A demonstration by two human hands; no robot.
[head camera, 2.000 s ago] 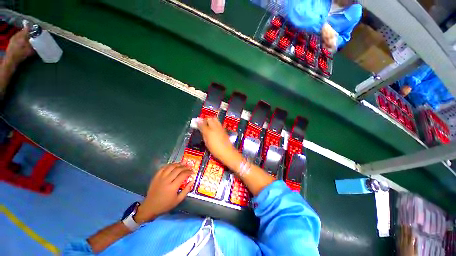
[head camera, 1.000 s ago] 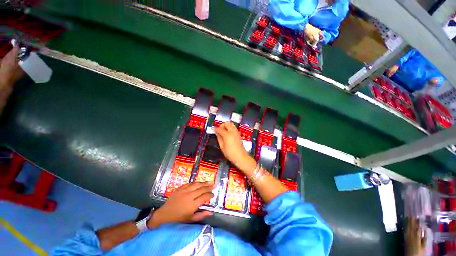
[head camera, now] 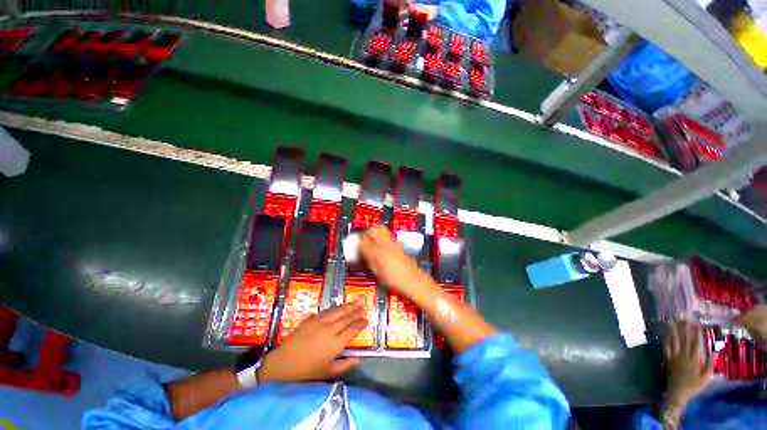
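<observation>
A clear blister tray (head camera: 220, 323) lies in front of me with two rows of open flip phones, black screens above red keypads. My right hand (head camera: 383, 256) pinches a small white wiping cloth (head camera: 352, 248) on the screen of the middle phone in the near row. My left hand (head camera: 322, 340) lies with its fingers on the lower part of the middle near phone's keypad (head camera: 362, 304). Its fingers are spread a little; the palm side is hidden.
A blue bottle (head camera: 555, 270) and a white strip (head camera: 625, 304) lie to the right. A neighbour's hands and phone tray (head camera: 736, 353) are at the far right. Another phone tray (head camera: 92, 71) is on the green conveyor belt. A white frame beam (head camera: 664, 197) crosses the upper right.
My right hand has moved from the far row to the middle near phone's screen with the cloth. My left hand has shifted along the near row to the middle phone. The view has turned.
</observation>
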